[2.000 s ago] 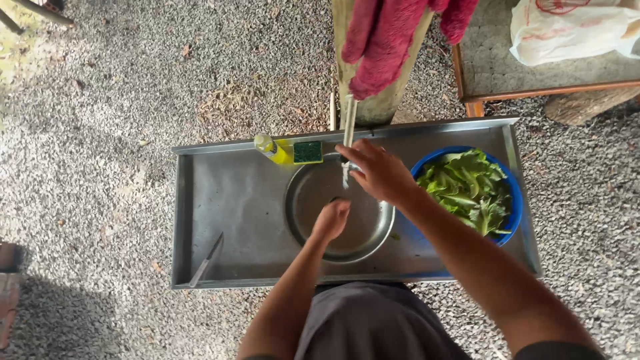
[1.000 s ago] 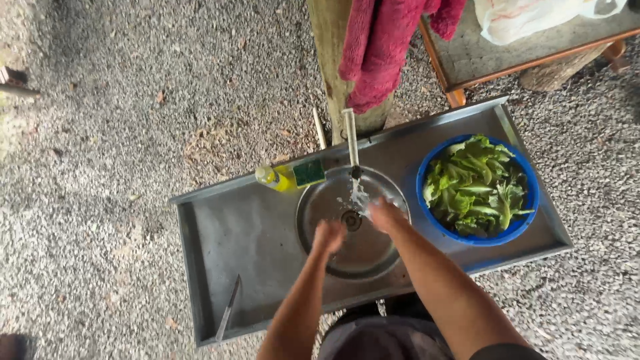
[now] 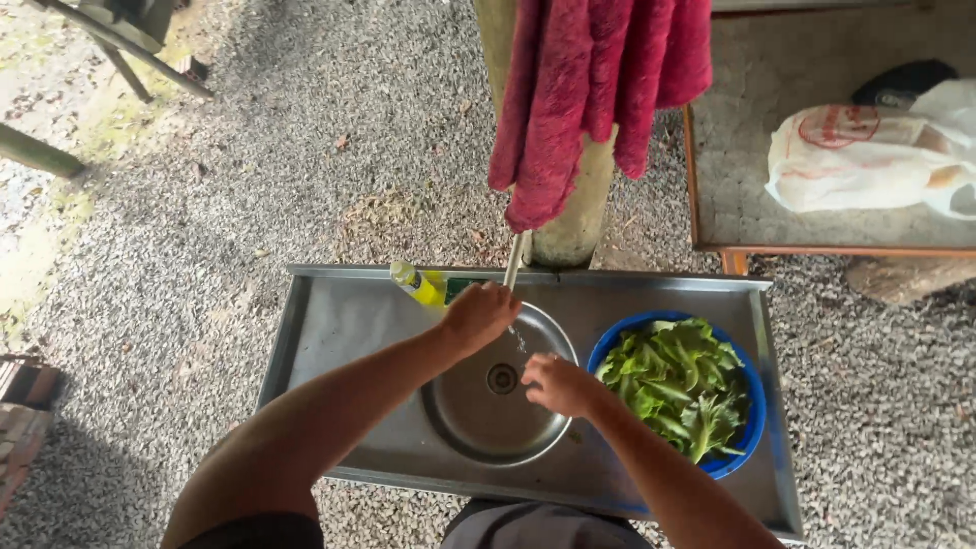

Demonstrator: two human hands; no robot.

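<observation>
My left hand (image 3: 482, 317) is at the end of the white water pipe (image 3: 515, 261), over the back of the round steel sink basin (image 3: 488, 435); its fingers hide the outlet, and I cannot tell how firmly they grip. A thin stream of water (image 3: 520, 339) falls beside it. My right hand (image 3: 560, 383) hovers over the basin's right side, fingers loosely curled and apart, with nothing seen in it. The drain (image 3: 502, 378) lies between the hands. Right of the basin, a blue plastic basin (image 3: 756, 415) holds green lettuce leaves (image 3: 679, 381).
Behind the sink, a yellow bottle (image 3: 418, 284) lies beside a green sponge (image 3: 467, 288). A red towel (image 3: 553, 107) hangs against a wooden post (image 3: 568, 236) above the pipe. A white plastic bag (image 3: 854, 160) rests on a table (image 3: 762, 221) at the back right.
My left hand has moved up from over the basin to the pipe's end. My right hand, at the pipe two seconds ago, is now lower, by the basin's right side. The knife at the left is no longer seen.
</observation>
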